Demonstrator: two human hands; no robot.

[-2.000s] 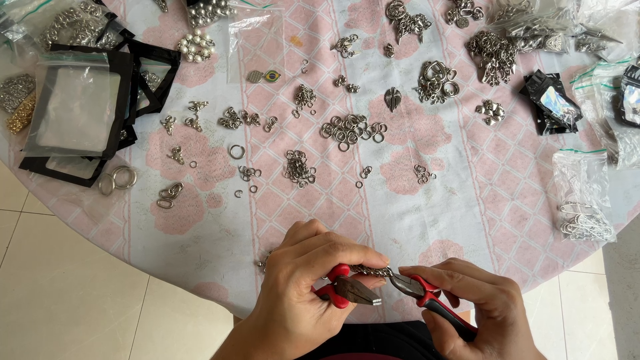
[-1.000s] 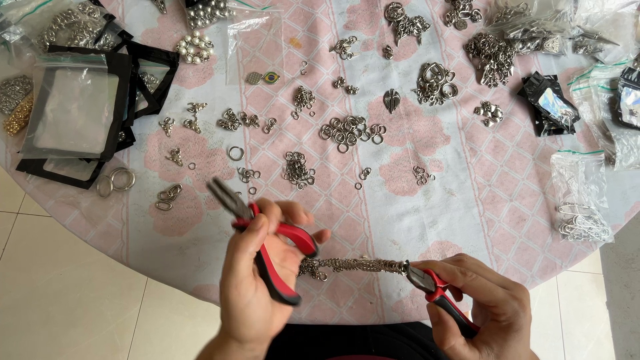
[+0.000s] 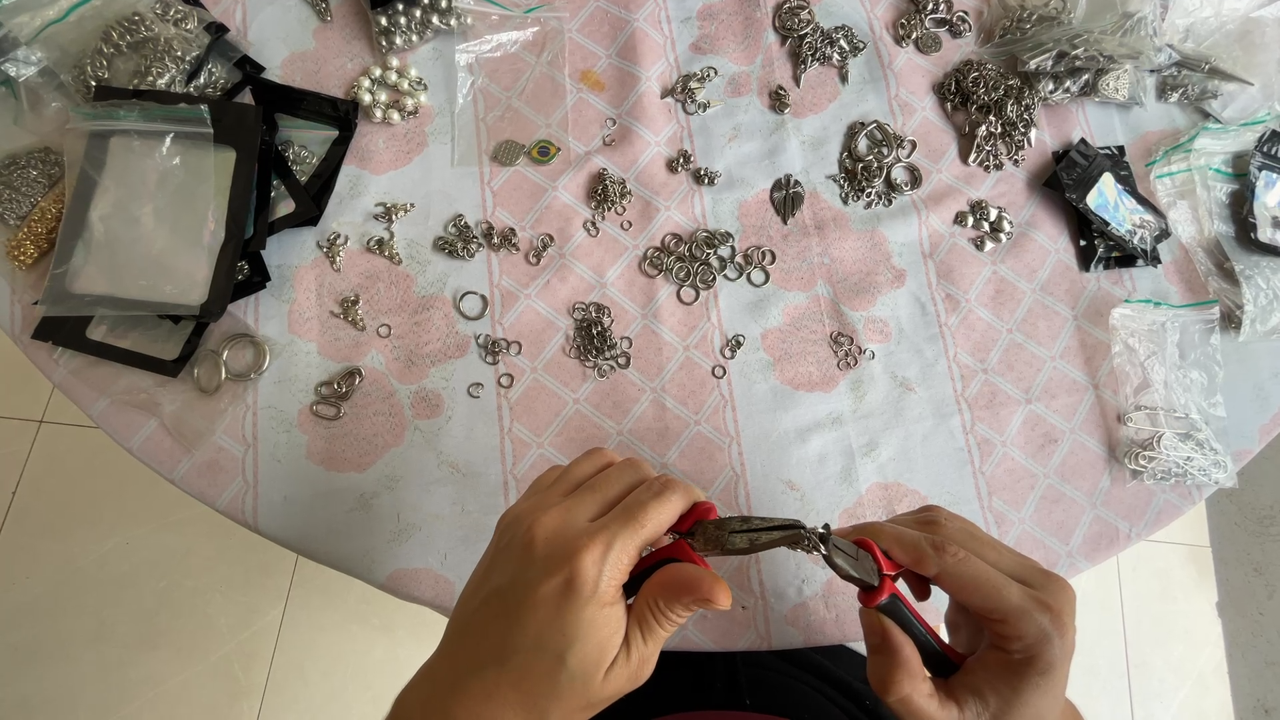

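At the table's near edge, my left hand (image 3: pixel 590 570) grips red-and-black long-nosed pliers (image 3: pixel 750 535), whose jaws point right. Facing them, my right hand (image 3: pixel 960 610) holds a second pair of red-and-black pliers (image 3: pixel 852 562), tips pointing up and left. Both tips meet at a small piece of metal chain or ring (image 3: pixel 815 540); the jaws hide its exact shape. Most of the chain is hidden behind my left hand and the pliers. Beyond my hands lie a pile of small jump rings (image 3: pixel 600 342) and larger metal rings (image 3: pixel 705 262).
A patterned cloth (image 3: pixel 620 440) covers the round table. Black-framed zip bags (image 3: pixel 150 210) are stacked at left. A clear bag of safety pins (image 3: pixel 1170 440) lies at right, with small black pouches (image 3: pixel 1115 205) above it. A winged charm (image 3: pixel 787 200) and a large ring (image 3: pixel 472 305) lie between.
The left pliers, pointing up and left and away from the chain one second ago, now point right and meet the right pliers. The chain that stretched between my hands is now mostly hidden.
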